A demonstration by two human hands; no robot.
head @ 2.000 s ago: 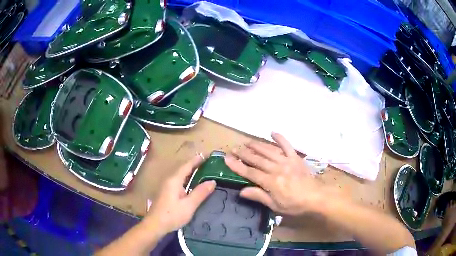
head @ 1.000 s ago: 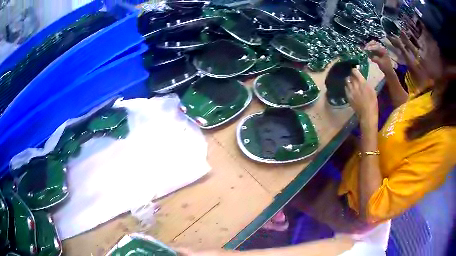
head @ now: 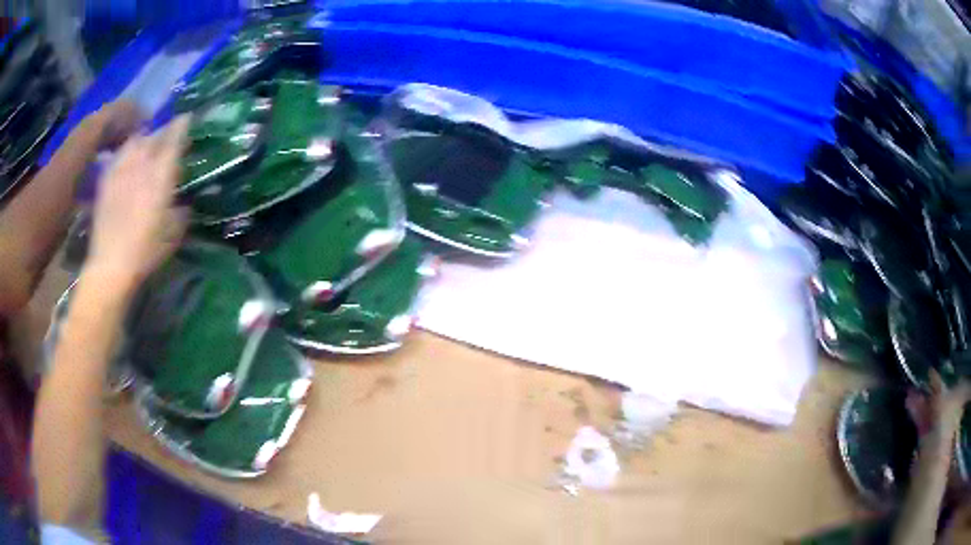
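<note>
What looks like my left hand (head: 136, 202) reaches up from the bottom left over the left pile of green car body shells (head: 197, 341). It is heavily blurred, with a pale cuff low on the arm. Its fingers are near the upper shells, but touching or holding cannot be told. My right hand is not in view. Green shells with silver rims and red-and-white lamps overlap in the pile. Loose green panels (head: 681, 202) lie along the far edge of the white sheet (head: 607, 287).
Another arm (head: 43, 224) enters at the far left, probably another person's. Another person's hand (head: 937, 410) is at the right by more shells (head: 878, 442). Crumpled clear-white blobs (head: 592, 458) and a white scrap (head: 343, 519) lie on the tan board. Blue bins (head: 586, 64) stand behind.
The view has swung back left from the orange-clad person. The shell and right forearm at the bottom have left the picture. Two arms now show at the left pile.
</note>
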